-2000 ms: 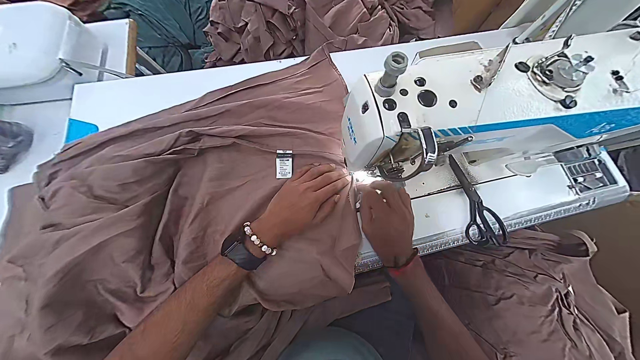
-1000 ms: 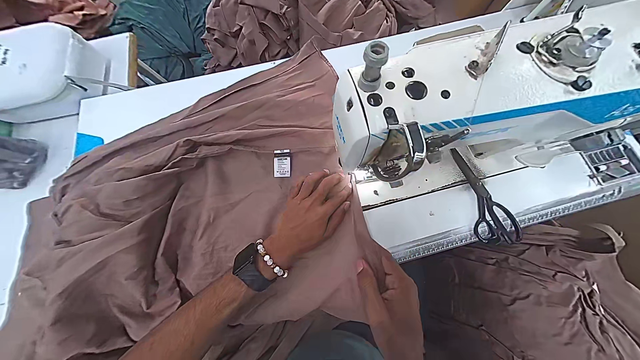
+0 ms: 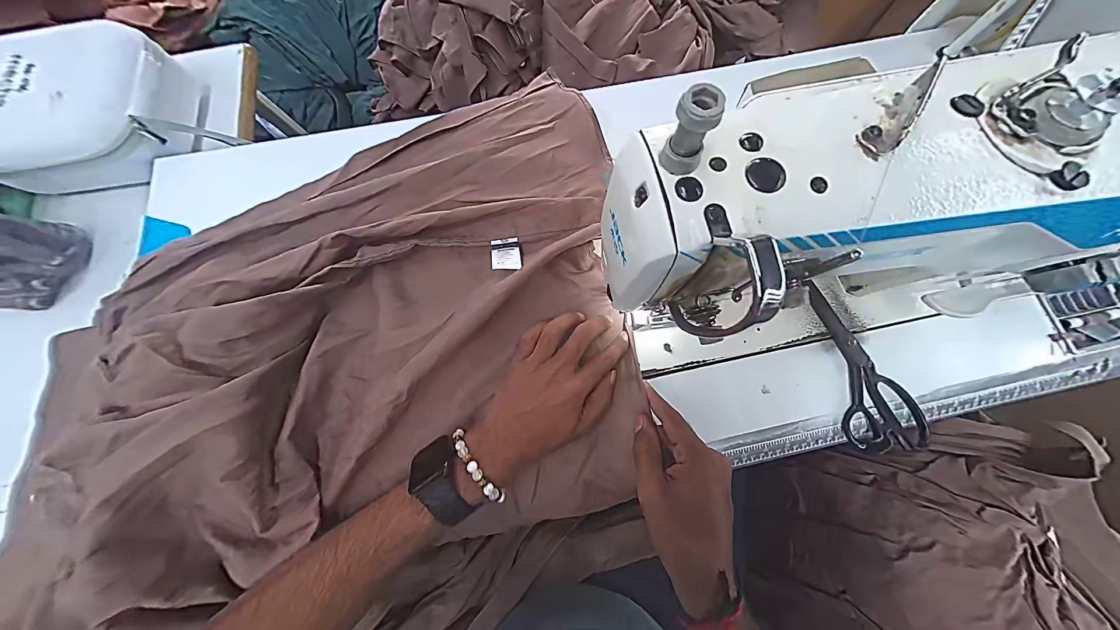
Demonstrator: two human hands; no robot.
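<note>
Brown fabric (image 3: 420, 350) with a small white label (image 3: 506, 254) is spread over the table, its right edge at the needle area of a white industrial sewing machine (image 3: 840, 184). My left hand (image 3: 556, 389), wearing a watch and a beaded bracelet, lies flat on the fabric just left of the presser foot area, fingers slightly spread. Nearer to me, my right hand (image 3: 687, 490) pinches the fabric's right edge between thumb and fingers. Black-handled scissors (image 3: 866, 385) lie on the machine bed right of the needle area. The machine head hides the needle.
Brown fabric heaps (image 3: 542, 44) and a dark green fabric pile (image 3: 289, 52) lie behind the table. More brown fabric (image 3: 919, 525) hangs or lies below the table edge at right. Part of another white machine (image 3: 70, 96) stands at upper left. A metal ruler strip (image 3: 980, 402) runs along the front edge.
My right hand has moved from beside the needle area toward me, down the fabric's edge. My left hand stays on the fabric. The view has shifted slightly.
</note>
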